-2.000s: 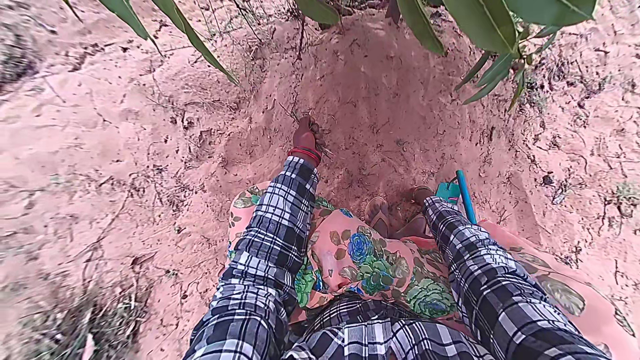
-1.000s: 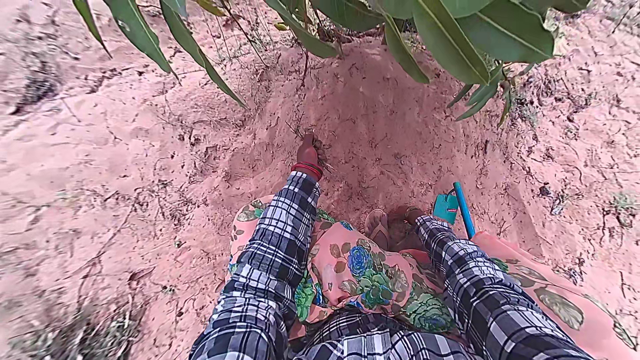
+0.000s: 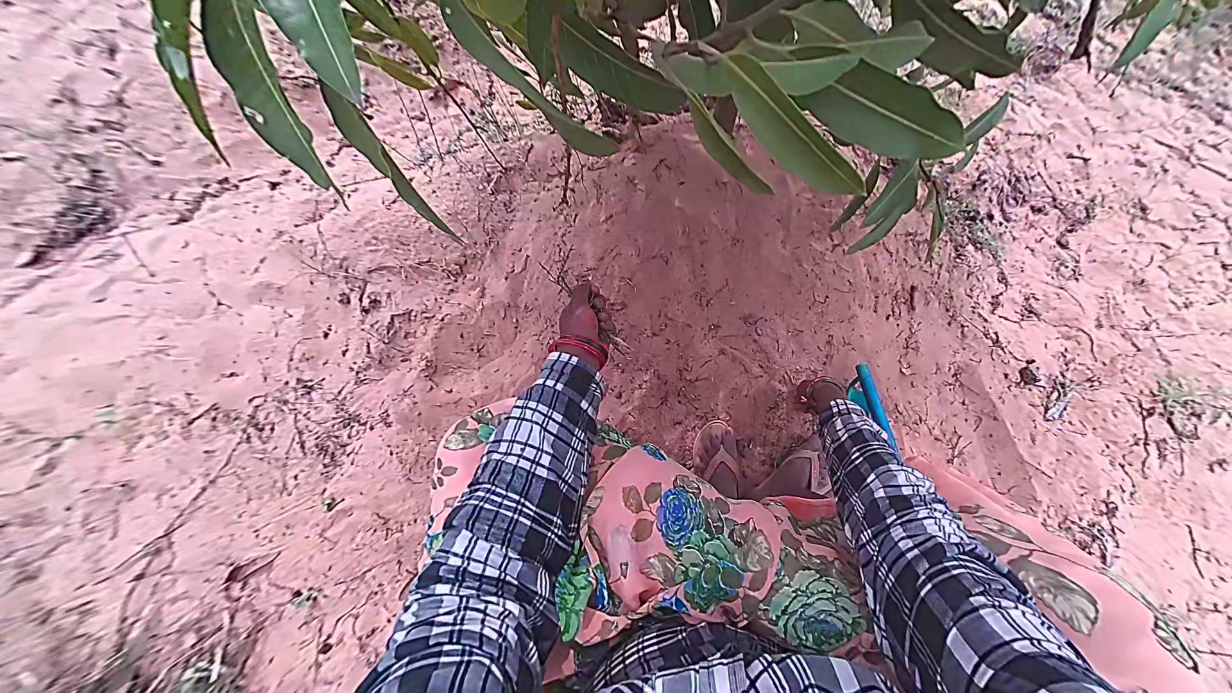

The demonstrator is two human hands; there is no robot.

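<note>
My left hand (image 3: 580, 319), with red bangles at the wrist, is low over the reddish soil and closed on a small bunch of dry weeds (image 3: 606, 318). My right hand (image 3: 821, 393) is near the ground to the right of my sandalled feet (image 3: 722, 457). Beside it a tool with a blue handle (image 3: 875, 409) and a turquoise part leans by my right cuff. The sleeve and the tool partly hide that hand, so its fingers and hold do not show clearly.
Long green leaves (image 3: 789, 125) of a leafy plant hang over the top of the view. Bare soil (image 3: 712, 250) with twigs and dry roots slopes in front of me. A floral cloth (image 3: 664, 539) spreads over my lap and onto the ground at right.
The turquoise part of the tool, plainly visible beside my right hand a second ago, is now mostly hidden. My left hand stays low with the weeds. More leaves are in view.
</note>
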